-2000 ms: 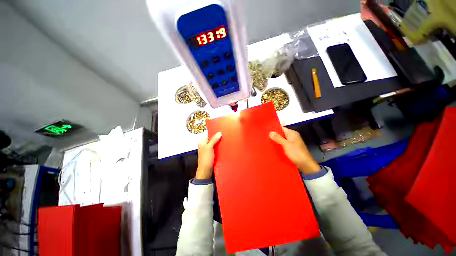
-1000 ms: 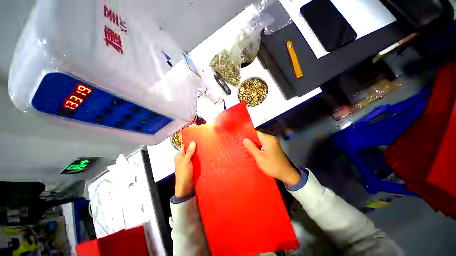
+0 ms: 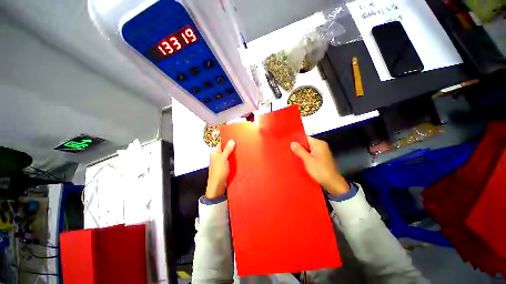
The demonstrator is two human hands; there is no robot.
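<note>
A red panel [image 3: 280,205] lies red face up between my hands, its far edge under the head of the white fastening press [image 3: 227,66]. The far edge is lit near the die tip [image 3: 250,117]. My left hand [image 3: 220,168] grips the panel's left edge, thumb on top. My right hand [image 3: 320,165] grips its right edge, thumb on top. The fingers under the panel are hidden. The counter display [image 3: 178,42] reads 13319. A dish of gold fasteners [image 3: 305,100] stands right of the press; another dish [image 3: 212,135] is partly hidden at left.
A bag of gold fasteners [image 3: 281,71] lies behind the right dish. A black mat [image 3: 339,66] holds an orange-yellow stick [image 3: 357,77]; a phone [image 3: 396,49] lies on paper. Red panels are at lower left [image 3: 104,255] and right [image 3: 471,205], beside a blue stool [image 3: 396,183].
The view swung toward the press and back. Both hands keep their grip on the panel, whose far edge stays under the press head. The counter still reads 13319.
</note>
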